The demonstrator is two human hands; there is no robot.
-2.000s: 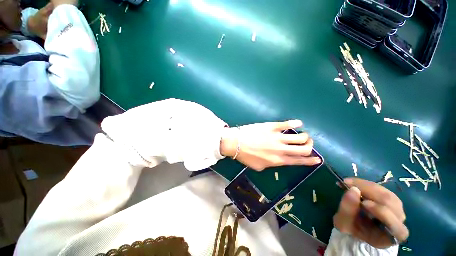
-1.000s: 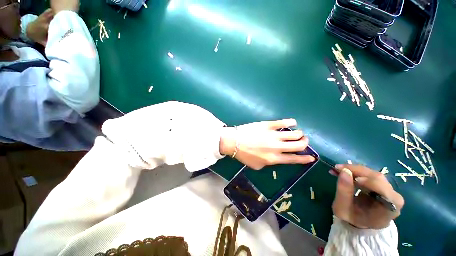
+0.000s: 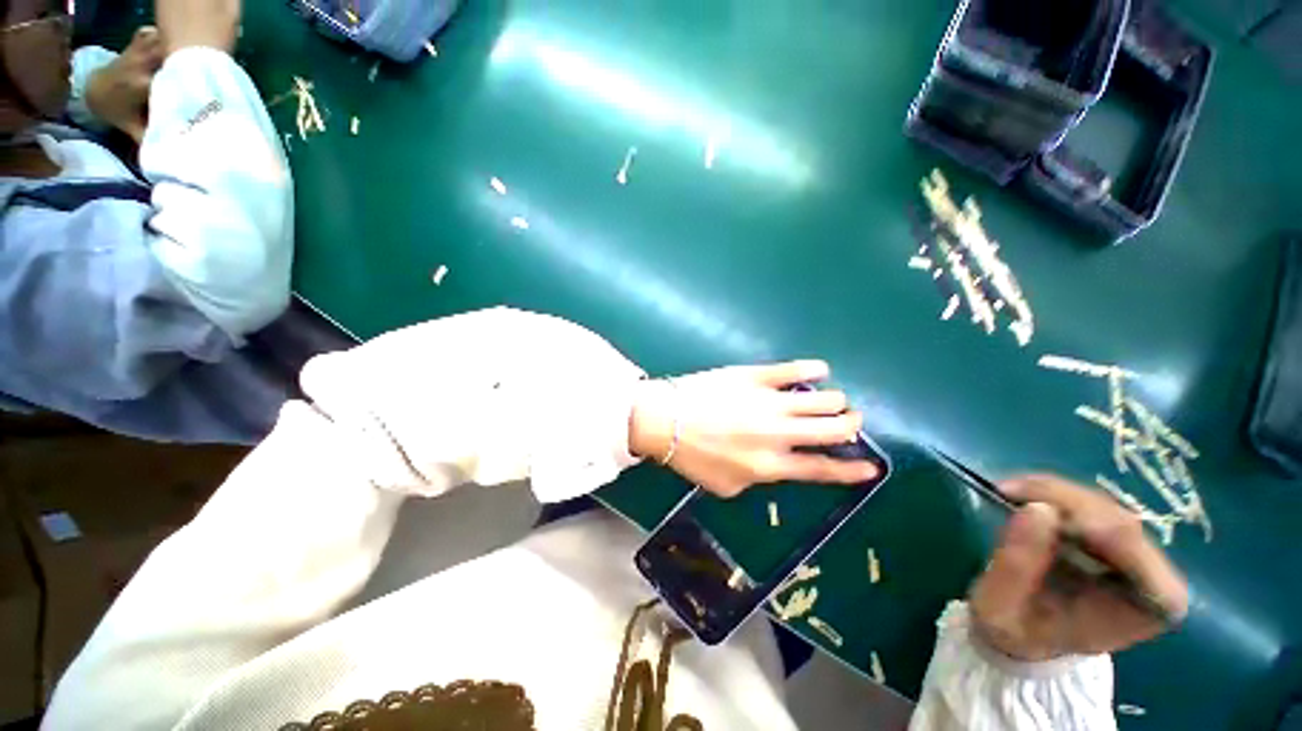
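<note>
A dark phone middle frame (image 3: 703, 578) with a thin pale rim lies tilted over the bench edge by my lap. Green mat shows through its window. My left hand (image 3: 757, 429) lies over its upper end and holds it; the fingers hide that end. My right hand (image 3: 1078, 564), a little blurred, is to the right of the frame and holds dark pointed tweezers (image 3: 977, 477) like a pen. The tweezers' tip points up-left, apart from the frame, with nothing visible in it. Small cream strips (image 3: 797, 600) lie beside the frame's lower right side.
Cream and dark strips (image 3: 978, 264) lie in a pile at upper right, with more cream strips (image 3: 1142, 443) below. Two frame stacks (image 3: 1000, 100) stand at upper right. A dark object (image 3: 1281, 357) is at the right edge. Another person's sleeve (image 3: 214, 186) is at left.
My right hand and the tweezers have moved right, away from the frame. The view has shifted, bringing more of the right edge into sight. My left hand still holds the frame.
</note>
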